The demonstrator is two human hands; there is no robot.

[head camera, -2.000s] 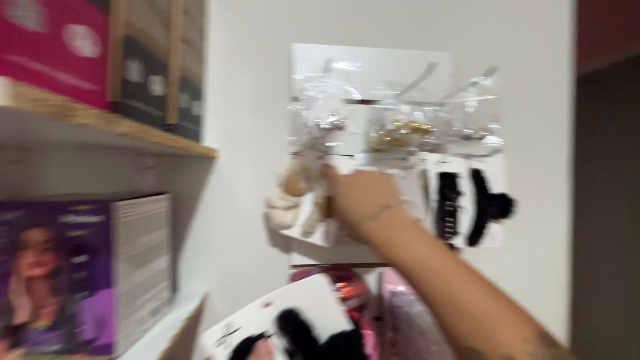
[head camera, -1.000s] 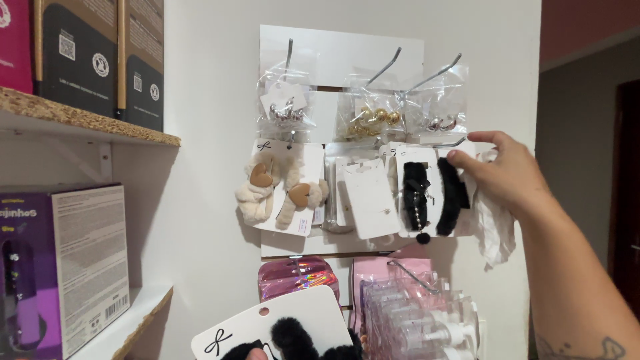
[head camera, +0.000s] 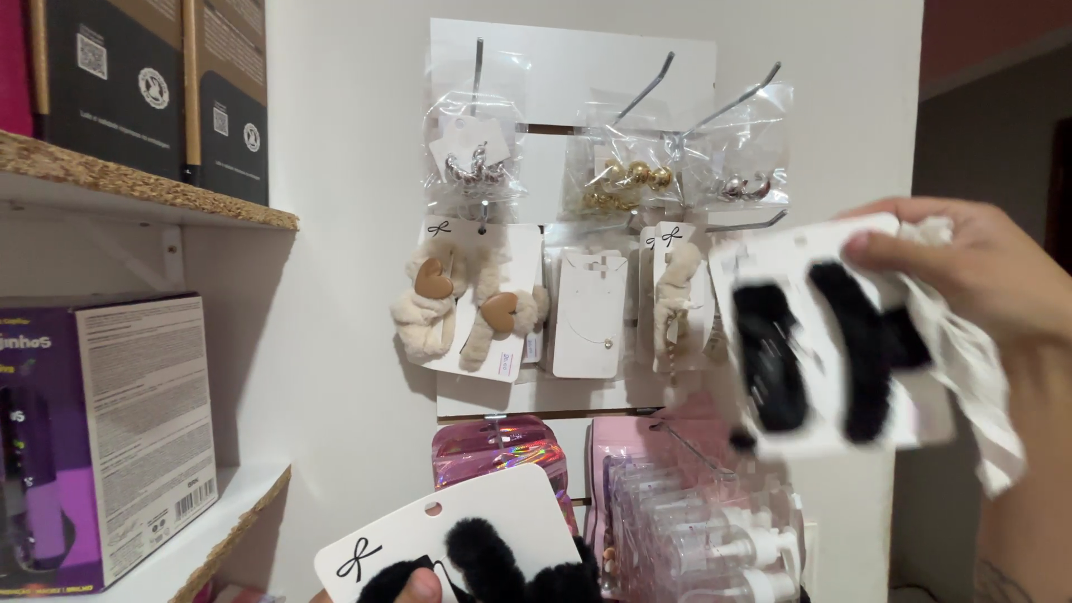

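Note:
My right hand (head camera: 955,251) is shut on a white card with black fuzzy hair accessories (head camera: 850,352), blurred, held just right of the display; a white ribbon-like strip (head camera: 971,360) hangs beside it. Low in the view, my left hand (head camera: 419,586), mostly out of frame, grips another white card with black fluffy hair accessories (head camera: 481,557). Between the hands hang a card of cream plush hair accessories with brown hearts (head camera: 502,314), a white necklace card (head camera: 590,314) and a card with a cream twisted piece (head camera: 674,293).
Metal hooks (head camera: 758,222) stick out from the white slatted panel (head camera: 502,394). Bagged silver earrings (head camera: 477,167) and gold ones (head camera: 636,176) hang above. Pink iridescent pouches (head camera: 502,452) and packs of clear pump bottles (head camera: 720,528) hang below. Chipboard shelves (head camera: 151,184) with boxes (head camera: 151,435) stand left.
My right hand has pulled the black accessory card away from the panel, toward the right and nearer the camera. The cream twisted piece behind it now shows. My left hand still holds its card.

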